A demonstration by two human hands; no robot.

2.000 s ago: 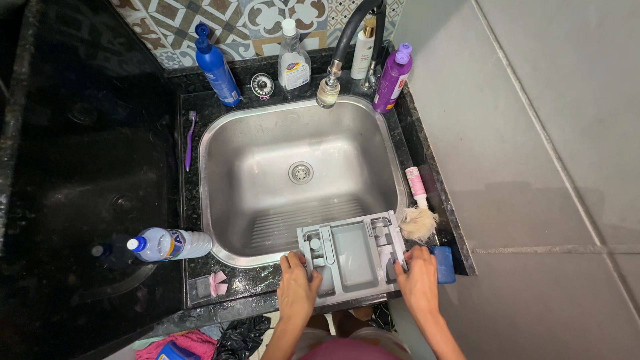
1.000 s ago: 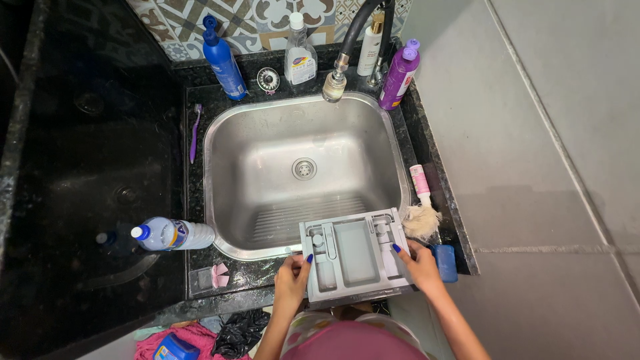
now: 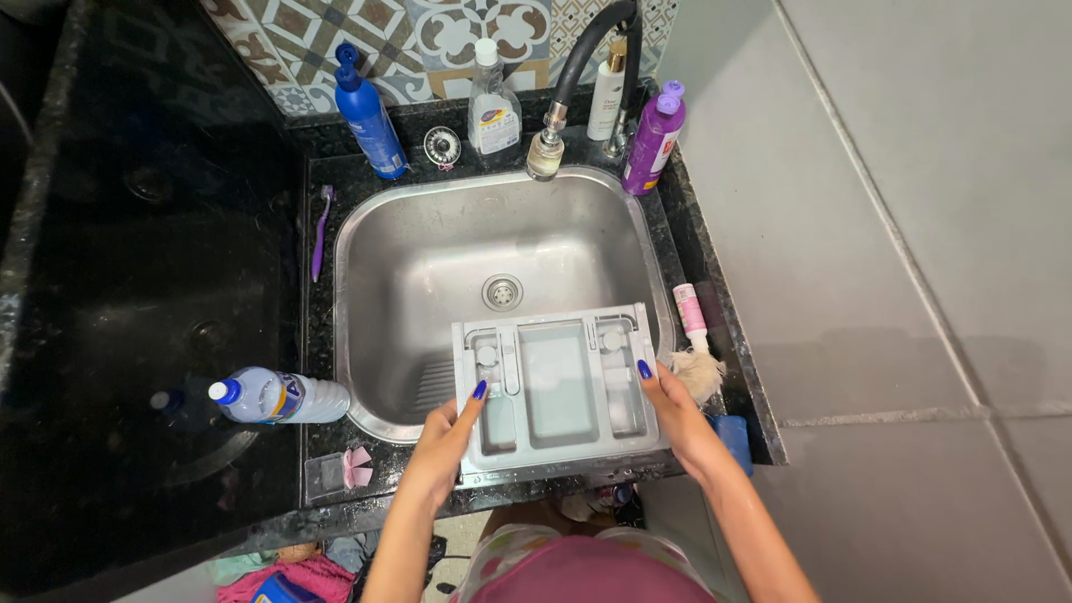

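A grey plastic tray with several compartments (image 3: 559, 385), perhaps a detergent drawer, lies over the front edge of the stainless steel sink (image 3: 394, 201). My left hand (image 3: 440, 444) grips the tray's left side, its thumb on the rim. On the opposite side, my right hand (image 3: 682, 414) holds the right edge, thumb on top. The fingers beneath are mostly hidden. Beyond the tray, the sink drain (image 3: 502, 292) shows, and the black flexible faucet (image 3: 546, 151) hangs over the sink's back edge.
Behind the sink stand a blue bottle (image 3: 368, 121), a clear bottle (image 3: 494, 105), a white bottle (image 3: 606, 96), a strainer (image 3: 442, 147) and a purple bottle (image 3: 653, 142). Left are a toothbrush (image 3: 321, 234) and a lying bottle (image 3: 289, 397); right, a pink-and-white brush (image 3: 691, 314) and blue sponge (image 3: 733, 440).
Both hands keep hold of the tray at its sides. My left thumb now lies further over the tray's left rim than one second ago.
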